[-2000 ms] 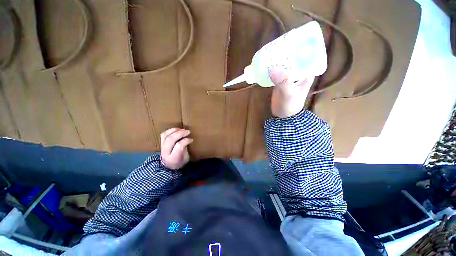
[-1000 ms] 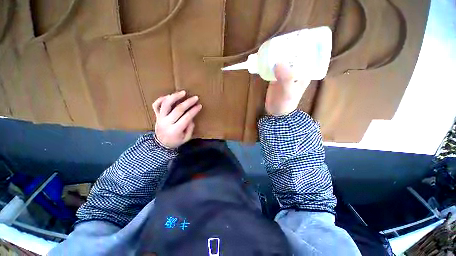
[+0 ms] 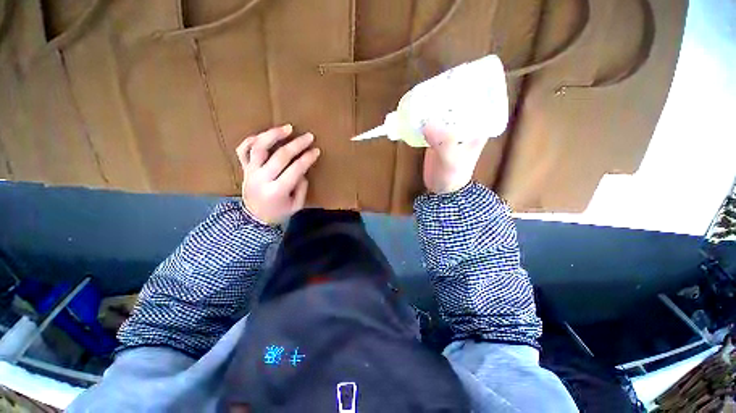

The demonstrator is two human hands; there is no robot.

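Note:
My right hand (image 3: 452, 157) is closed around a translucent white squeeze bottle (image 3: 460, 101). The bottle lies nearly level, its thin spout pointing left, with the tip at a seam between two brown panels (image 3: 319, 105); whether it touches cannot be told. My left hand (image 3: 278, 173) rests on the panels left of the tip, fingers a little spread, holding nothing. The panels overlap in a row. Thin curved brown handles (image 3: 395, 56) lie on them above the bottle and to the left and right, cut off by the top edge.
The white tabletop (image 3: 654, 193) shows at the right, beyond the panels' stepped edge. The table's dark grey side (image 3: 105, 234) faces me. Metal frames (image 3: 662, 355) stand low on both sides, with a blue item (image 3: 77, 310) at lower left. A mottled brown bundle (image 3: 702, 387) is at lower right.
The view has shifted, so the panels sit higher in the picture. The spout tip has moved from beside a handle end down along the seam towards me. My left hand has moved further onto the panels.

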